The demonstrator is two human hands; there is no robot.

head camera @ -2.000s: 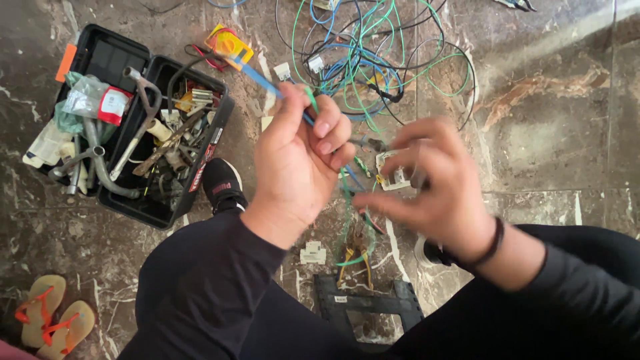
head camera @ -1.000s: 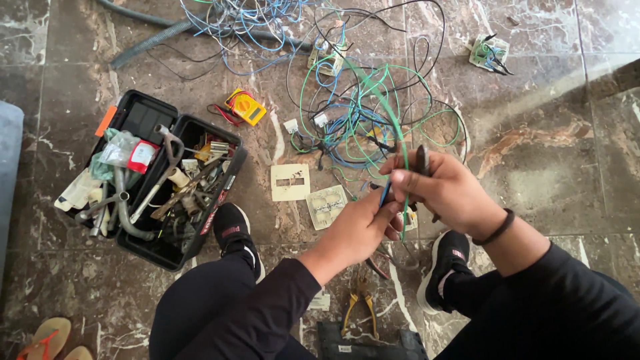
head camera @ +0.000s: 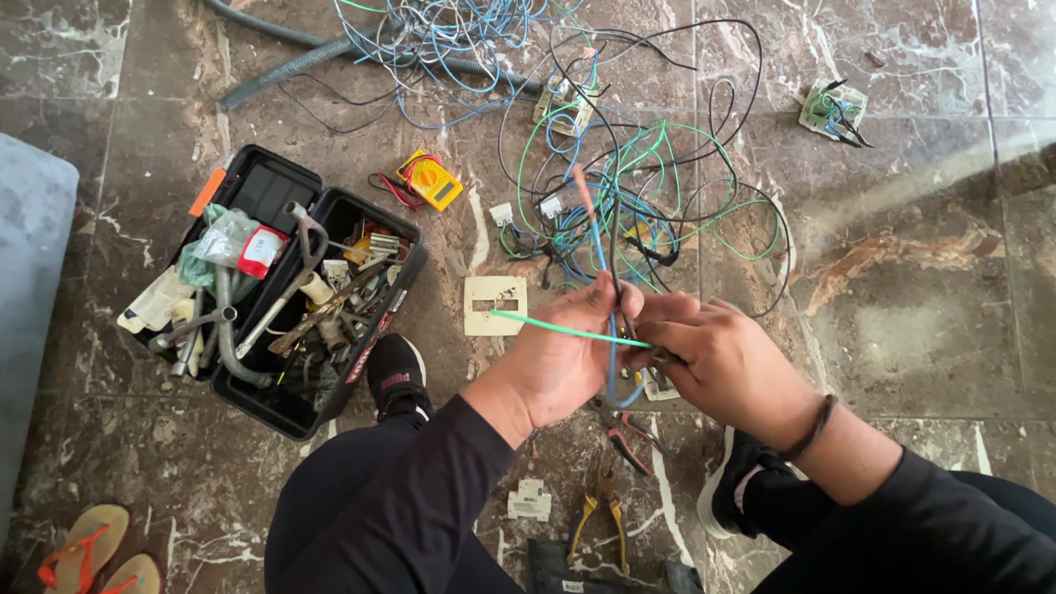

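My left hand [head camera: 569, 359] grips a blue wire [head camera: 600, 247] and a black wire [head camera: 615, 214] between thumb and fingers. The blue wire's upper end looks like bare copper, and lower down it loops beneath the hand. My right hand [head camera: 718, 355] is closed on a green wire [head camera: 561, 328], which extends left across my left hand; a dark item partly shows under its fingers, too hidden to name. Beyond the hands lies a tangle of green, black and blue wires [head camera: 660, 165]. Below them are red-handled pliers [head camera: 631, 441] and yellow-handled pliers [head camera: 601, 520].
An open black toolbox [head camera: 404, 280] full of tools stands left. Near it lie a yellow multimeter [head camera: 431, 180] and a cream faceplate [head camera: 495, 305]. Corrugated conduit [head camera: 289, 82] crosses the far floor. A wired box [head camera: 833, 110] lies far right, sandals [head camera: 91, 544] at lower left.
My hands have come together since the oldest frame, where they were apart. The green wire stood upright a second ago and now points left. The view has shifted.
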